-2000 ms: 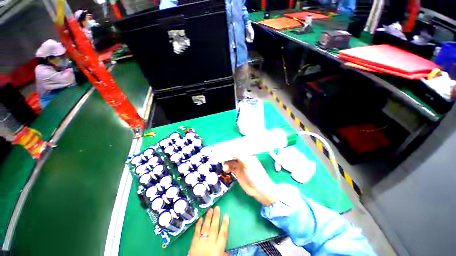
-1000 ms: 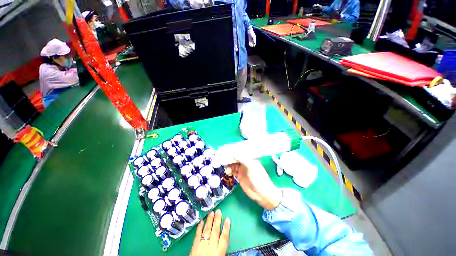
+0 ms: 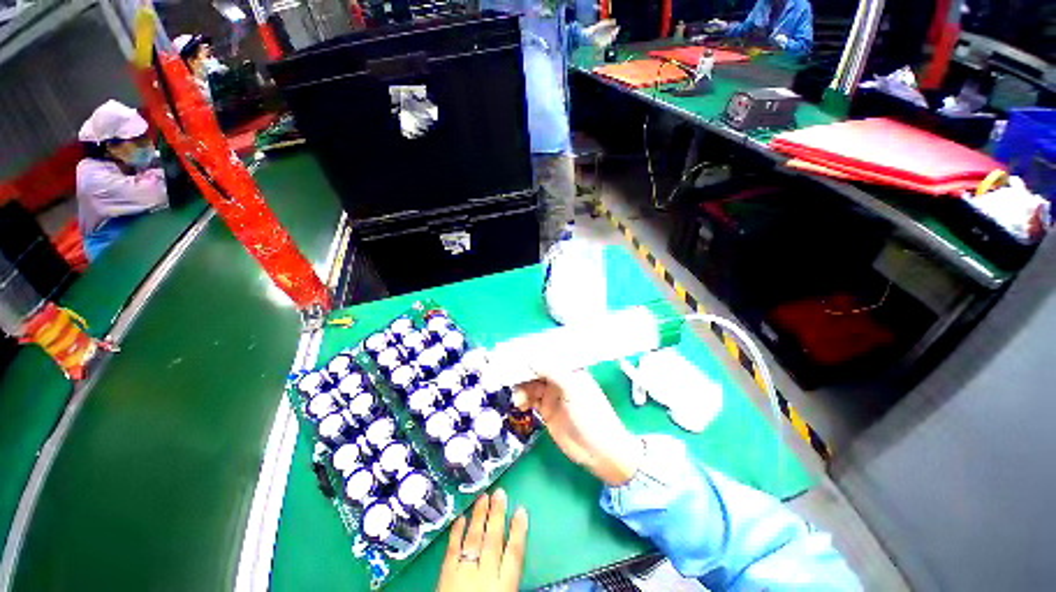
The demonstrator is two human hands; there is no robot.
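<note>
A green circuit board [image 3: 438, 491] lies on the mat, crowded with upright capacitors [image 3: 382, 523] with whitish tops in two blocks. My right hand [image 3: 579, 419] holds a thick white glue syringe [image 3: 591, 347] over the board's right side, above a copper-brown coil [image 3: 523, 421]. The syringe tip is hidden or too bright to make out. A green cap [image 3: 668, 327] and a pale hose [image 3: 741, 333] are at its rear end. My left hand [image 3: 486, 548] lies flat with fingers apart at the board's near edge, holding nothing.
A whitish clear bag or cup [image 3: 576, 281] stands at the mat's far side. A white cloth or glove [image 3: 681, 389] lies right of the syringe. Black totes [image 3: 405, 127] are stacked beyond the bench. A green conveyor [image 3: 174, 382] runs along the left, with a red-orange post [image 3: 237, 191] beside it.
The view has shifted slightly. My right hand still holds the syringe over the board's right side, and my left hand stays at the near edge.
</note>
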